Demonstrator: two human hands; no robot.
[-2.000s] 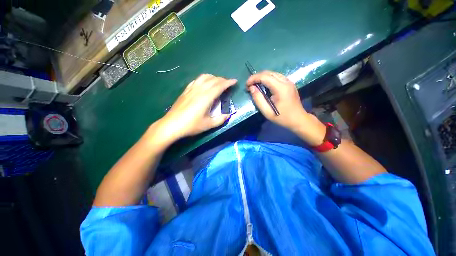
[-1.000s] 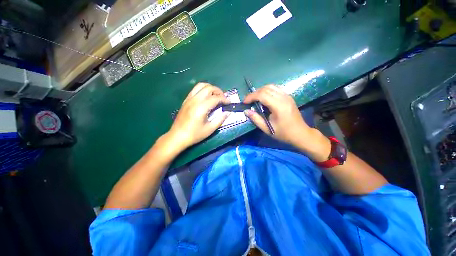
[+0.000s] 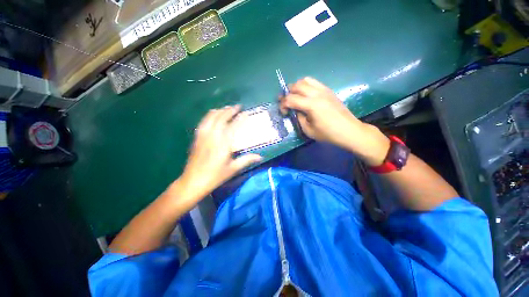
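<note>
The smartphone body [image 3: 255, 129] lies open side up on the green mat near its front edge, with a bright silvery-white middle and a darker strip near its right end. My left hand [image 3: 214, 142] is around the phone's left end, thumb at the near edge and fingers at the far edge. My right hand [image 3: 316, 110] is at the phone's right end and holds the tweezers [image 3: 282, 81], whose tips point away from me. The fingers hide part of the right end.
Three small screw trays, two with yellow-green rims [image 3: 180, 32] and one grey [image 3: 126, 75], stand at the back left. A white card [image 3: 311, 23] and a thin pale strand [image 3: 201, 79] lie on the mat [image 3: 139, 133]. A fan [image 3: 43, 136] is left, a parts tray [image 3: 510, 139] right.
The phone, earlier mostly hidden, now lies exposed between my hands. The dark strip held between both hands is no longer seen there. My left fingers have opened around the phone's left end.
</note>
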